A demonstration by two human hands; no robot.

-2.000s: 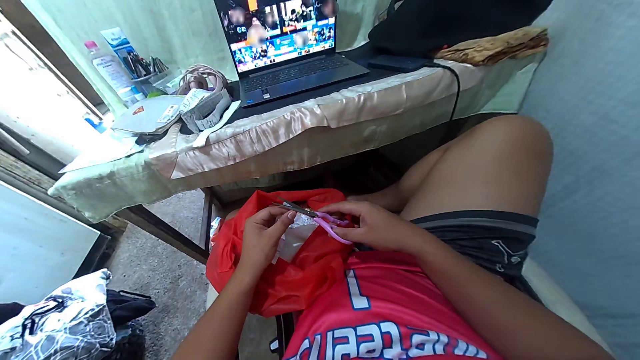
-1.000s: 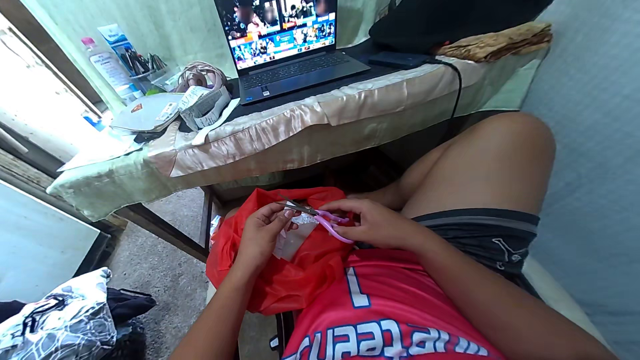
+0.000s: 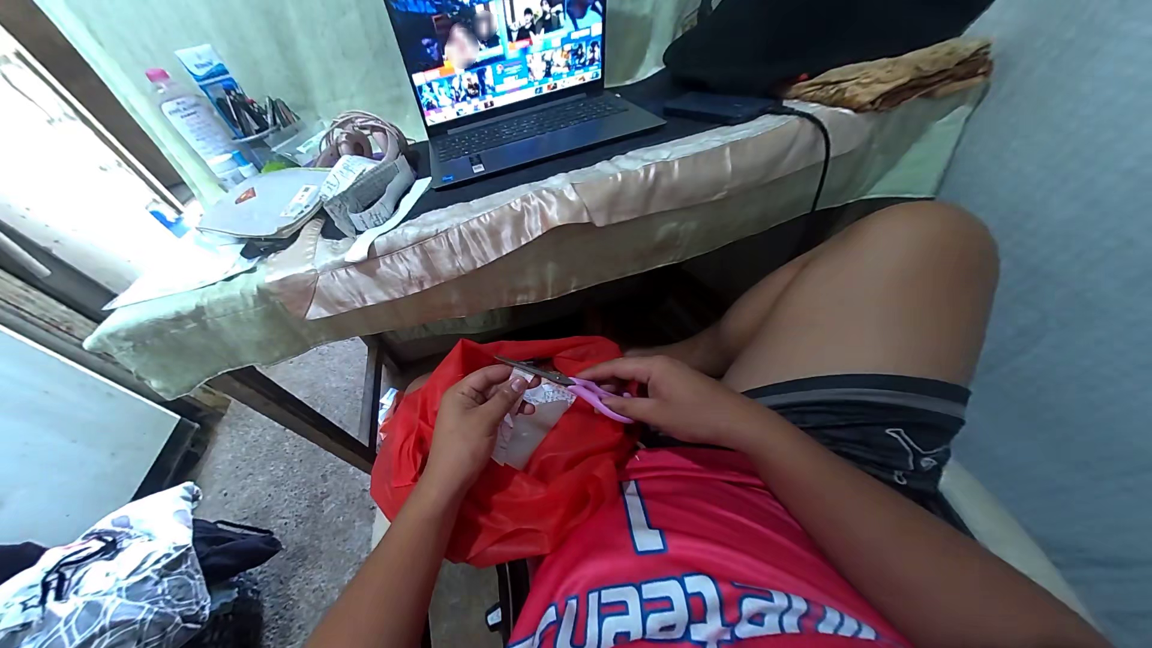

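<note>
My right hand (image 3: 670, 396) holds a pair of scissors (image 3: 589, 391) by its pink-purple handles, the blades pointing left toward my left hand. Between the thumb and fingers of my left hand (image 3: 477, 414) is a small whitish piece of material (image 3: 520, 376), close to the blade tips. A red plastic bag (image 3: 504, 513) lies open in my lap beneath both hands. Inside the bag's mouth a pale sheet or scraps (image 3: 531, 432) can be seen; what they are made of cannot be told.
A cloth-covered table (image 3: 504, 261) stands ahead, bearing an open laptop (image 3: 540, 130), a plastic bottle (image 3: 193, 121), a pen holder (image 3: 256, 135), a coiled strap (image 3: 364, 139) and a folded brown cloth (image 3: 891, 76). A black cable (image 3: 826, 162) hangs over its edge. Patterned fabric (image 3: 117, 576) lies at lower left.
The scissors' blades have shifted slightly against the left fingers. Both hands stay over the red bag, and the picture on the laptop's screen has changed.
</note>
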